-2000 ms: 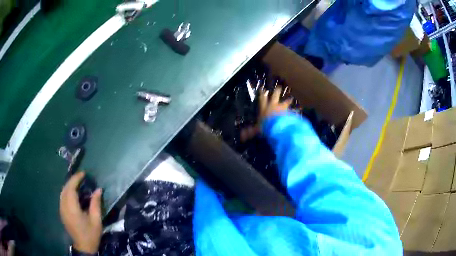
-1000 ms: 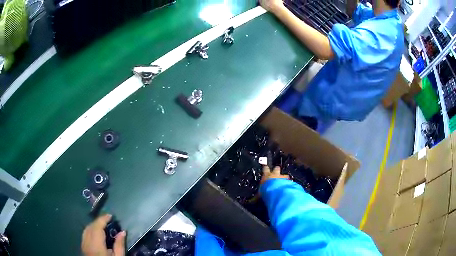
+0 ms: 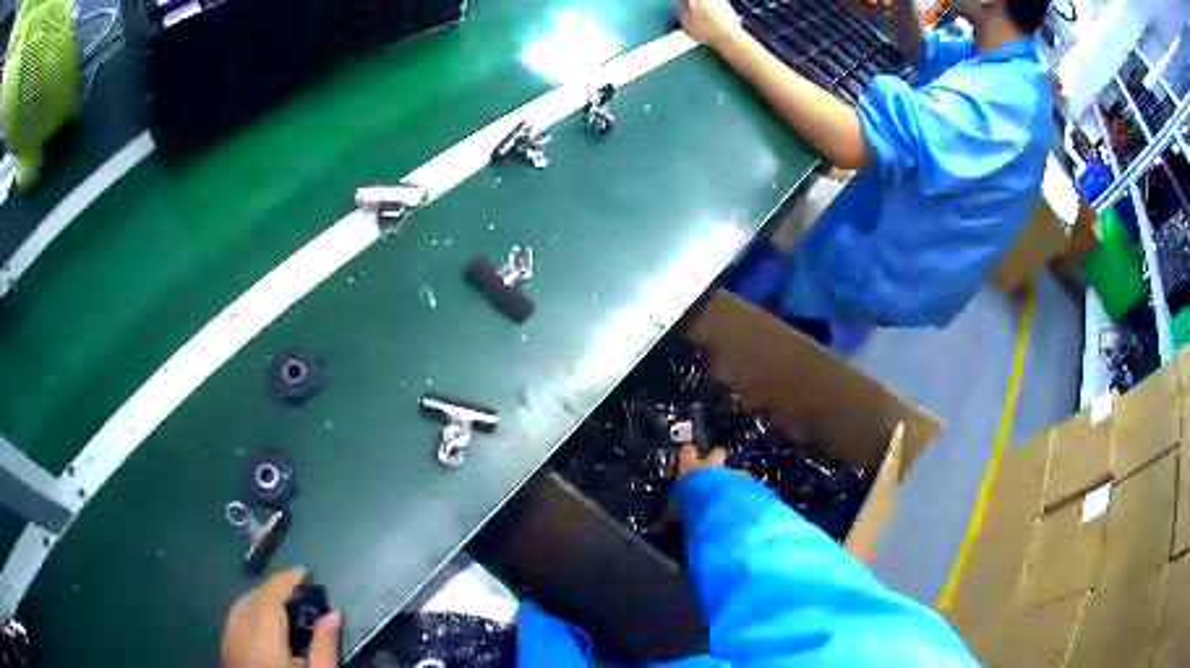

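Note:
My left hand point(image 3: 281, 624) holds a small black round-centred unit point(image 3: 308, 619) between thumb and fingers at the bench's near edge. My right hand point(image 3: 698, 461) is inside an open carton point(image 3: 809, 388) full of black clips with silver wires; its fingers are partly hidden and a clip with a pale metal tab point(image 3: 683, 431) shows at the fingertips. Two black round-centred units point(image 3: 295, 375) lie on the green bench. Bulldog clips lie near them, one beside the lower unit point(image 3: 268, 540), one dark point(image 3: 500, 288) and one silver-edged point(image 3: 457, 428).
More clips point(image 3: 392, 198) lie along the white rail. A black stacked block point(image 3: 287, 52) stands at the upper left. A person in blue point(image 3: 927, 196) reaches to a ribbed black tray point(image 3: 822, 46). Brown cartons point(image 3: 1109, 522) stand at the right. Black wrapping point(image 3: 457, 642) lies below the bench edge.
The view has tilted up, so the other person and tray have come into sight. My right hand has stopped its blurred movement in the carton and is at a clip. My left hand still holds the unit.

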